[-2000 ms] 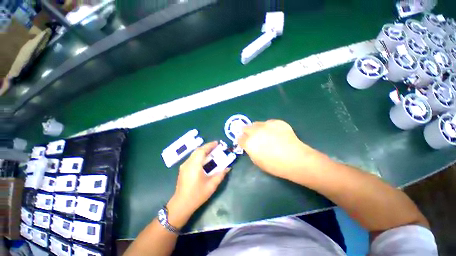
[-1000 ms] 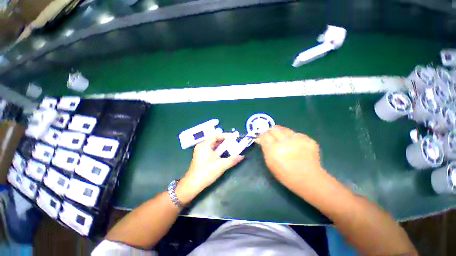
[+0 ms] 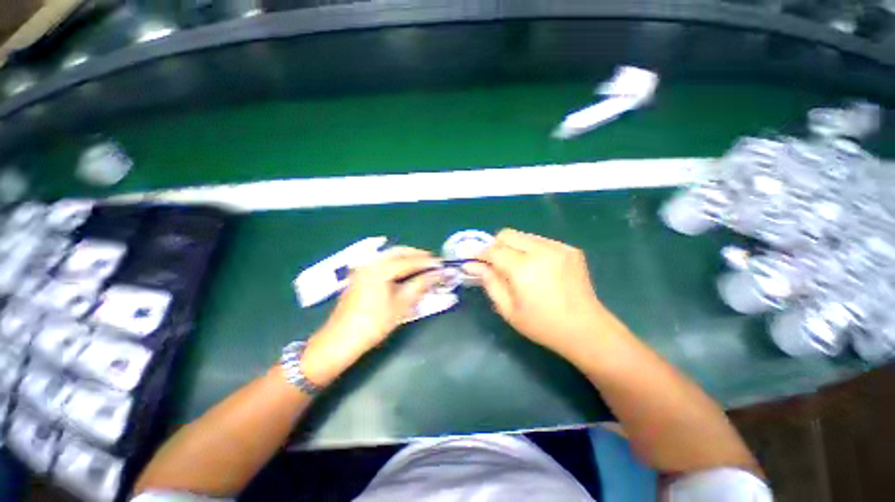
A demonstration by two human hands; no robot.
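A fan head (image 3: 468,245) with its round ring up lies between my hands, partly covered by my right fingers. A white handle shell (image 3: 432,307) shows below my left fingers, mostly hidden. My left hand (image 3: 378,294) is closed at the shell, and a thin dark line, wire or tool, runs from its fingers to my right hand. My right hand (image 3: 535,284) pinches at the fan head's neck, touching the dark line's end. A second handle shell (image 3: 329,276) lies flat just left of my left hand. The picture is blurred.
A black blister tray (image 3: 186,245) with rows of handle shells stands at left. Many fan heads (image 3: 746,289) are massed at right. A joined head-and-handle unit (image 3: 610,102) lies beyond the white stripe (image 3: 393,187). A white cylinder (image 3: 103,164) sits at far left.
The view has shifted and blurred. My left fingers have moved up over the shell toward the neck, close to my right fingers, and a dark line now shows between the hands.
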